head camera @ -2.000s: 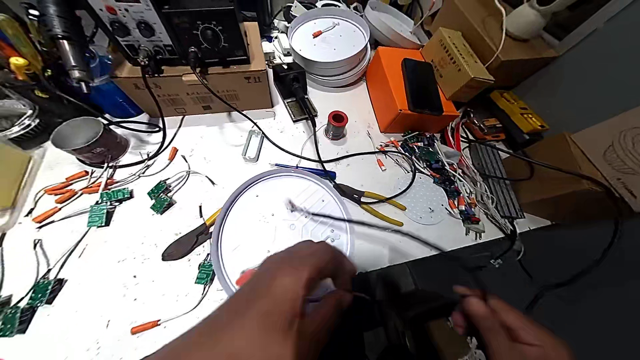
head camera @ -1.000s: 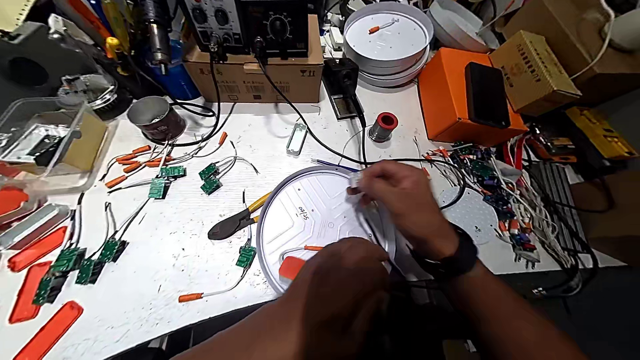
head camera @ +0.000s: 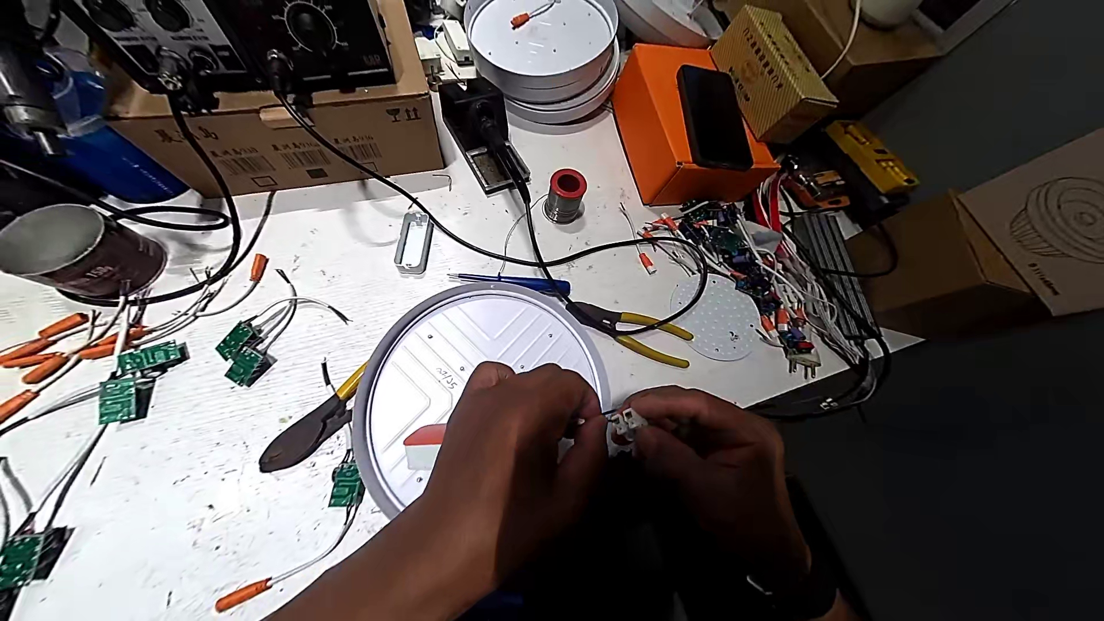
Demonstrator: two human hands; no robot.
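My right hand [head camera: 711,457] pinches a small white connector block [head camera: 627,423] just off the right rim of a round white lamp housing [head camera: 483,328]. Touching the connector's left side, my left hand [head camera: 535,431] holds a thin wire [head camera: 604,416] between thumb and fingers, mostly hidden. Beneath my left wrist, a red and white part [head camera: 423,447] lies in the housing. Pliers with yellow handles [head camera: 306,431] rest at the housing's left rim. Another yellow-handled pair [head camera: 642,335] and a blue screwdriver [head camera: 517,283] lie beyond its far rim.
Green circuit boards [head camera: 118,398] with wires and orange connectors spread over the left. At the back stand a soldering iron holder [head camera: 487,142], a solder spool [head camera: 565,196], stacked round housings [head camera: 543,60] and an orange box [head camera: 642,121] bearing a phone. A wire bundle [head camera: 759,276] lies at right.
My right hand was over the housing a second ago and is now right of its rim, beside my left hand. Two seconds ago a dark cable lay across the housing. The view has shifted.
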